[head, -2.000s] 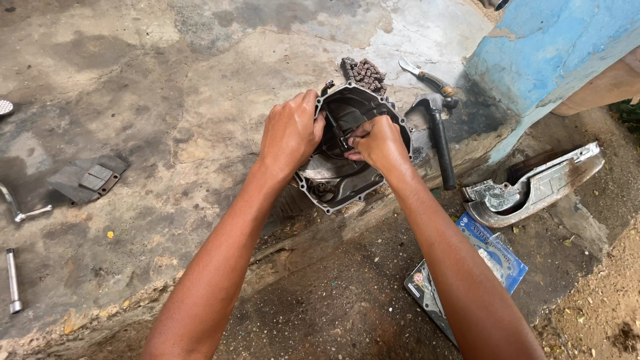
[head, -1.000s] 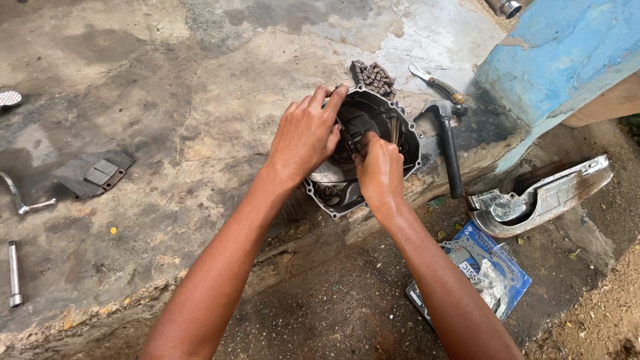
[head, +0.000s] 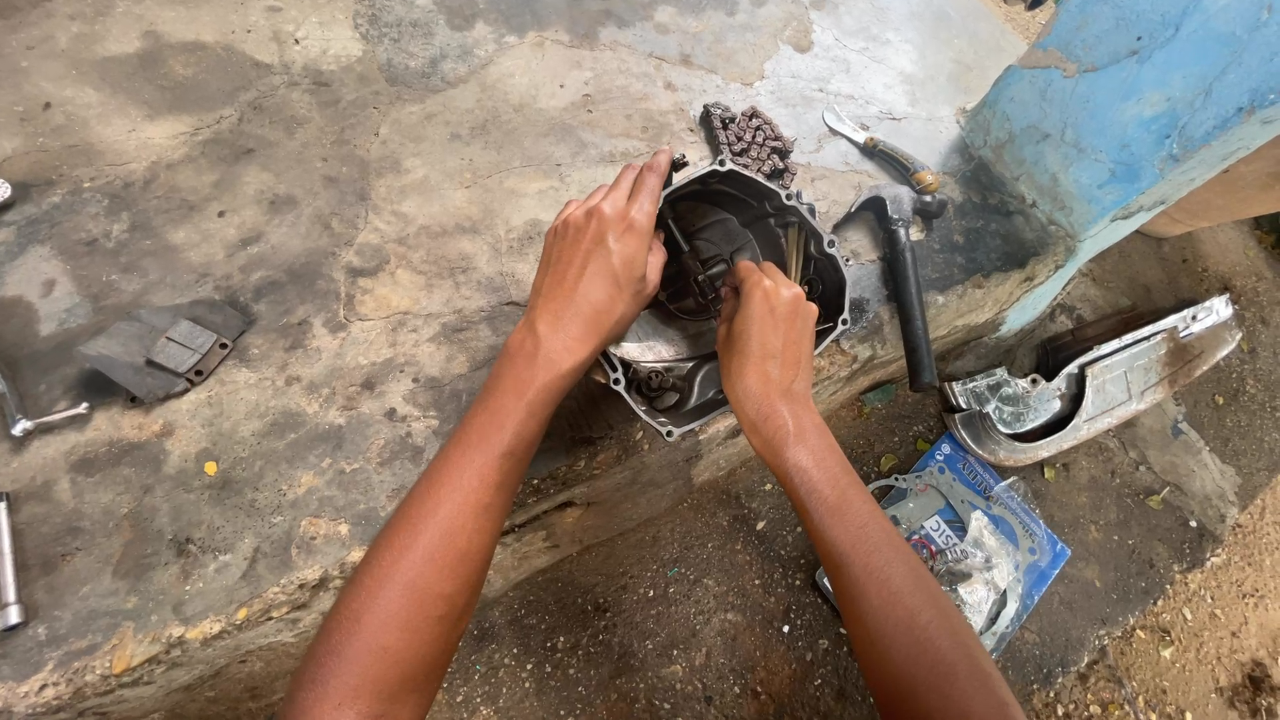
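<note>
A dark metal engine cover (head: pixel 668 427) with a pale bolted rim lies hollow side up at the edge of a concrete ledge. My left hand (head: pixel 605 255) grips its upper left rim, fingers over the edge, the thumb inside. Inside the cover, my right hand (head: pixel 768 335) pinches a small dark metal part (head: pixel 710 280) beside a thin shaft that runs up to the left rim; my fingers partly hide it. A roller chain (head: pixel 752 140) lies heaped just beyond the cover. To the cover's right is a claw hammer (head: pixel 908 290) with a black handle.
A hooked-blade knife (head: pixel 880 150) lies above the hammer, near a blue wall (head: pixel 1150 110). On the lower ground are a metal cover (head: pixel 1110 385) and a blue gasket packet (head: pixel 1040 550). At left are a gasket-edged metal piece (head: pixel 180 345), a wrench (head: pixel 50 418) and a socket tool (head: pixel 8 570).
Two seconds ago my left fingers were at the upper left rim, pointing inward; now they extend up along it. My right hand has shifted lower within the cover.
</note>
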